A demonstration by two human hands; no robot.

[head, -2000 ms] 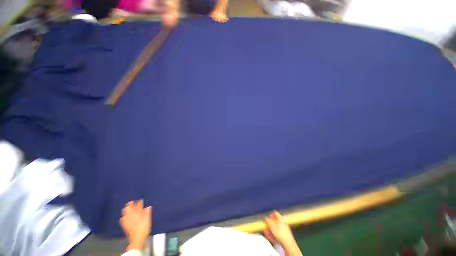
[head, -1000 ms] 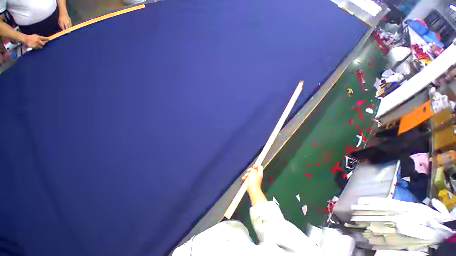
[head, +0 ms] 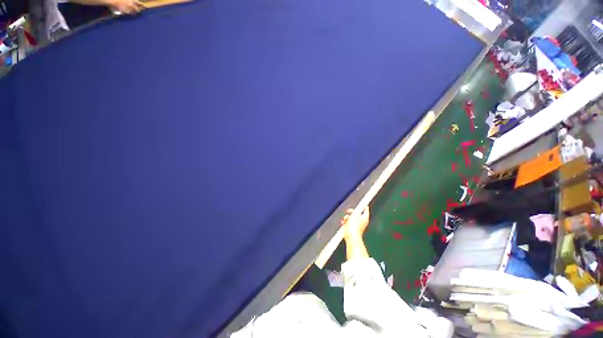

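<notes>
A large navy fabric ply (head: pixel 218 145) covers most of the table, with a faint long crease near its near side. My right hand (head: pixel 357 224) holds a long pale yellow smoothing stick (head: pixel 403 155) toward its lower end. The stick lies along the table's near edge, beside the fabric edge. My left hand is not in view. At the top left, another person's hand (head: pixel 127 6) is at the far fabric edge, beside a second wooden stick (head: pixel 165 2), which is cut off by the picture's top.
A silver-white rail (head: pixel 473 14) crosses the table end at the top right. The green floor (head: pixel 410 211) has red and white scraps. Shelves, an orange sheet (head: pixel 539 166) and a stack of white material (head: pixel 509 300) stand at the right.
The view first swung toward the rail end. Since then, the stick in my right hand has moved right, off the fabric and along the table edge. The other person's hand has moved right with their stick.
</notes>
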